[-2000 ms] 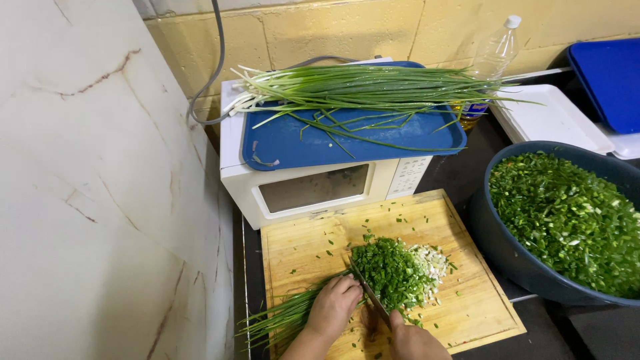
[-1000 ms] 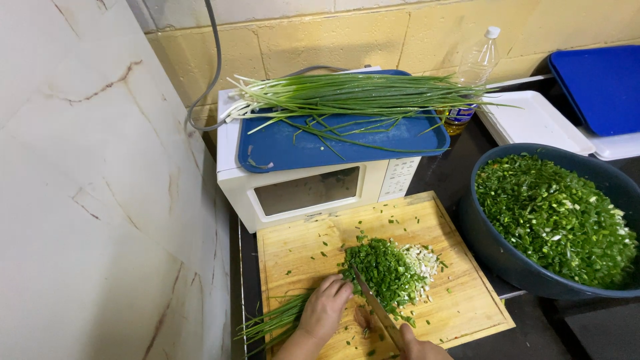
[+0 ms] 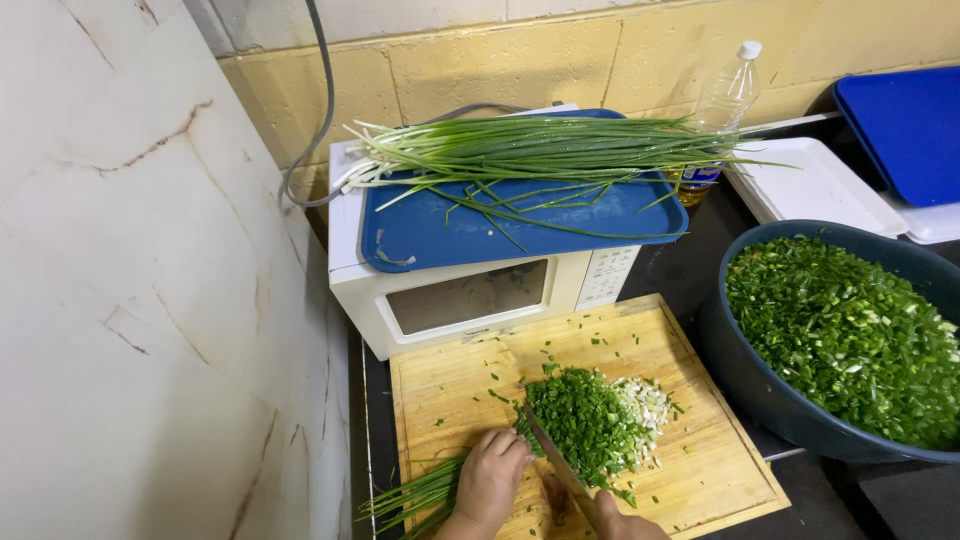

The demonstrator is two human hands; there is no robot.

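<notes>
My left hand presses a bunch of green onions onto the wooden cutting board, its fingertips close to the blade. My right hand grips a kitchen knife, whose blade lies between my left fingers and a heap of chopped green onion. White chopped pieces lie on the heap's right side. Whole green onions rest on a blue tray on top of a white microwave oven behind the board.
A large dark blue tub of chopped green onion stands right of the board. Behind it are white trays, a bright blue tray and a plastic bottle. A marbled wall panel rises at the left; a grey cable hangs beside it.
The knife has shifted slightly against the end of the held bunch. My left hand still holds the green onions, and the heap looks much the same.
</notes>
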